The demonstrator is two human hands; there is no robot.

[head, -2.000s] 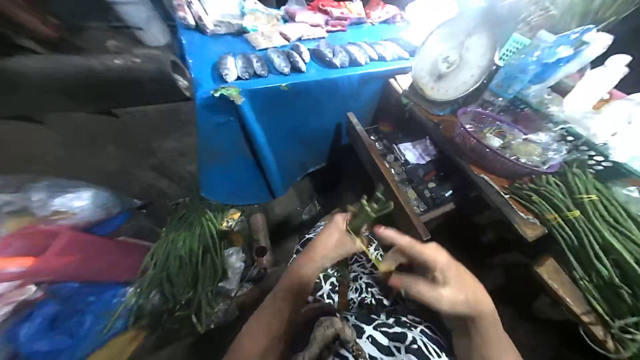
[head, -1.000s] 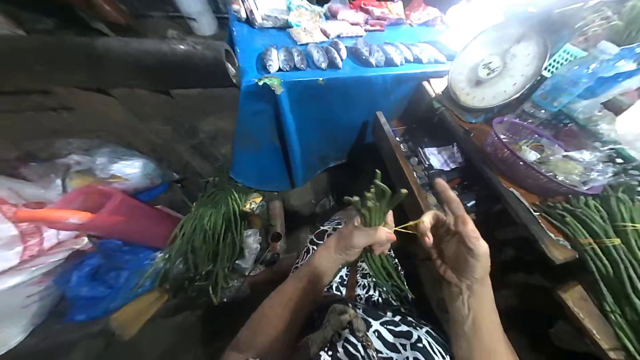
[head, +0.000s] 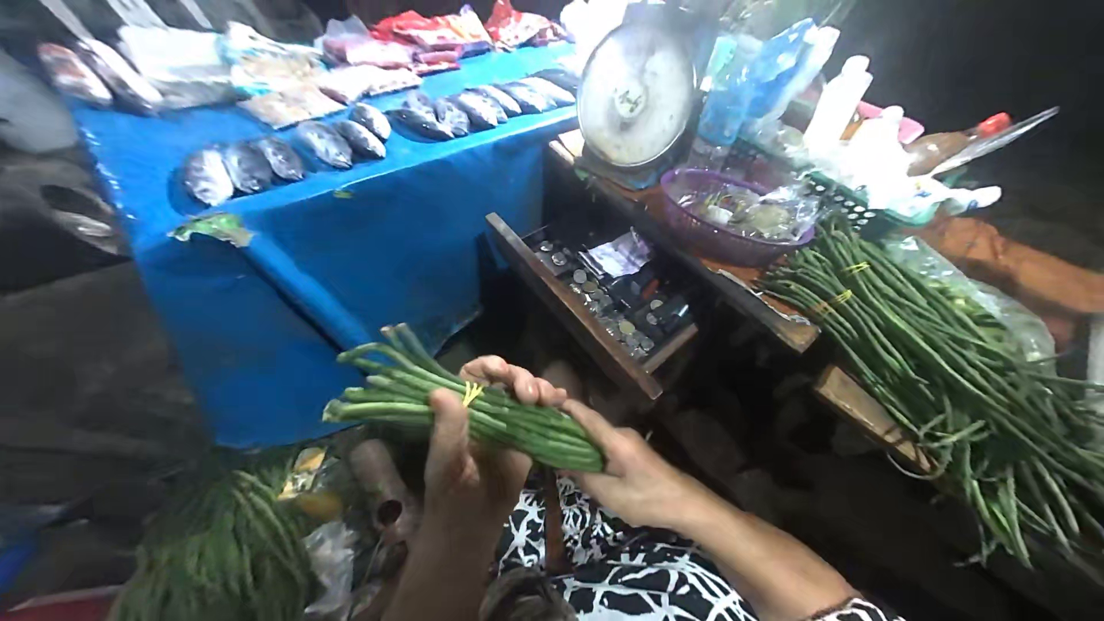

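A bundle of green string beans (head: pixel 405 392) lies across both my hands, its cut ends pointing left, with a yellow rubber band (head: pixel 472 394) around it. My left hand (head: pixel 479 431) holds the bundle near the band, thumb on the near side and fingers behind. My right hand (head: pixel 608 461) grips the bundle's right part, with its fingers partly hidden. More banded string beans (head: pixel 931 345) lie on the wooden table at the right. Another heap of long green beans (head: pixel 228 552) sits low at the left.
Fish (head: pixel 323 144) and bagged goods stand on a blue-covered table (head: pixel 345 250). An open wooden drawer (head: pixel 573 306) holds coins and a banknote. Beyond it are a dial scale (head: pixel 638 95), a purple basket (head: pixel 733 241) and plastic bottles. A pipe (head: pixel 379 483) lies low at the left.
The rubber band, stretched from the bundle to my right hand a second ago, now sits around the beans. My right hand has moved onto the bundle, which has tilted from upright to lying sideways.
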